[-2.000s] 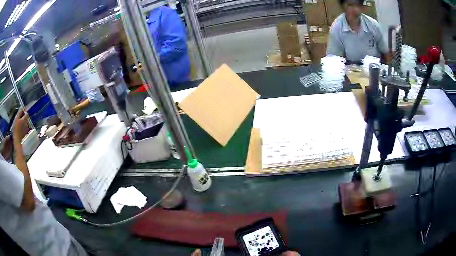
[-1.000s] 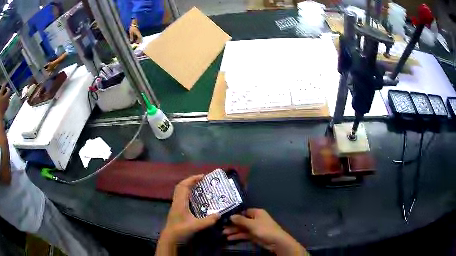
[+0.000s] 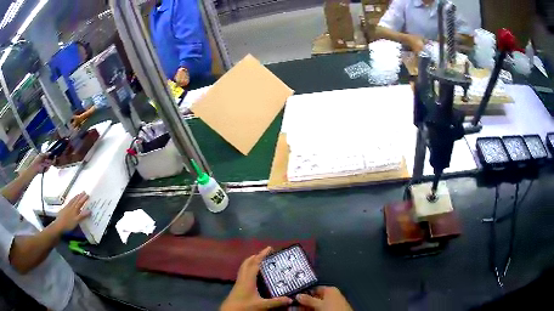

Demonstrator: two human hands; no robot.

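Observation:
A square LED work light (image 3: 288, 271) with a black rim is held low at the bottom centre, its face turned up, with a clear ribbed lens plate over the face. My left hand (image 3: 249, 287) grips its left side and lower edge. My right hand (image 3: 323, 299) holds its lower right corner, partly cut off by the picture's edge. Both hands are bare. The hand press (image 3: 441, 121) stands to the right, its cream pressing block (image 3: 432, 201) above the red-brown fixture (image 3: 406, 226). No lamp shows in the fixture.
A red-brown board (image 3: 194, 257) lies behind my left hand. The glue bottle (image 3: 212, 194), paper scrap (image 3: 135, 225) and grey hose lie left. The lens stack (image 3: 349, 133) is beyond, beside a tilted cardboard sheet (image 3: 244, 104). Finished lamps (image 3: 514, 150) stand right. People work at left and beyond.
The lens plate, tilted over the housing a second ago, now lies flat within its rim. Both hands have moved lower in the picture. My view has tilted up.

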